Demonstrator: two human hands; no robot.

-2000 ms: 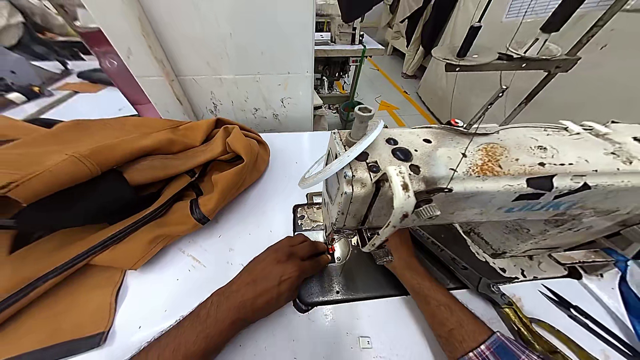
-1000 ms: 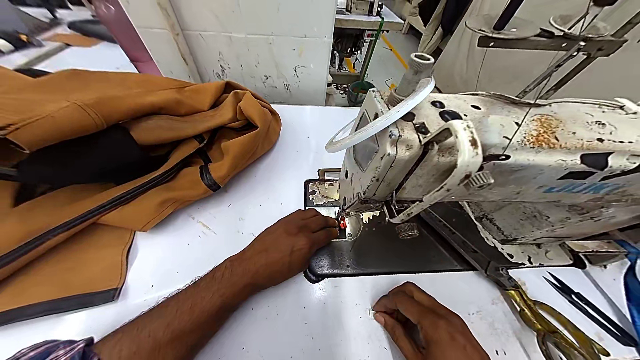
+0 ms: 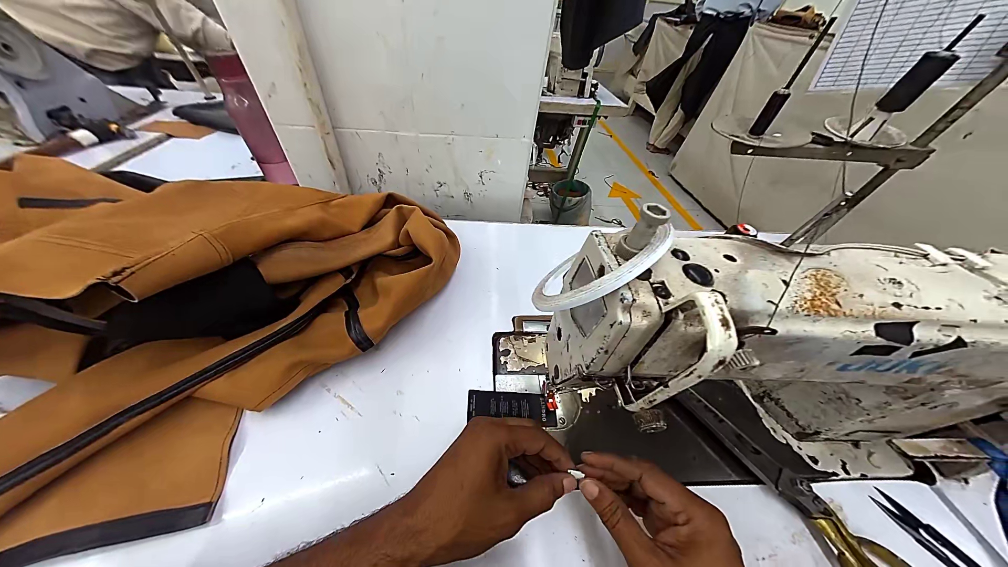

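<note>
My left hand [image 3: 504,472] and my right hand [image 3: 657,516] meet in front of the sewing machine. Their fingertips pinch a small white piece [image 3: 576,474], perhaps a folded label; its exact kind is unclear. Just beyond my left hand, a black fabric label [image 3: 508,405] with woven writing lies at the needle area, beside a small red part [image 3: 551,400]. The worn white Juki sewing machine [image 3: 787,307] stands over its dark bed plate [image 3: 661,441]. A ring of white tape [image 3: 602,272] hangs round the knob on its head.
A tan garment with black trim [image 3: 315,260] lies heaped on the left of the white table [image 3: 378,441]. Gold-handled scissors [image 3: 846,539] and black tweezers [image 3: 921,524] lie at the right. Thread cones [image 3: 917,83] stand behind the machine. A person's sleeve [image 3: 189,24] shows at upper left.
My left hand has moved back from the needle area. My right hand, earlier beneath the machine arm, has come out and joined it. The black label now shows at the needle.
</note>
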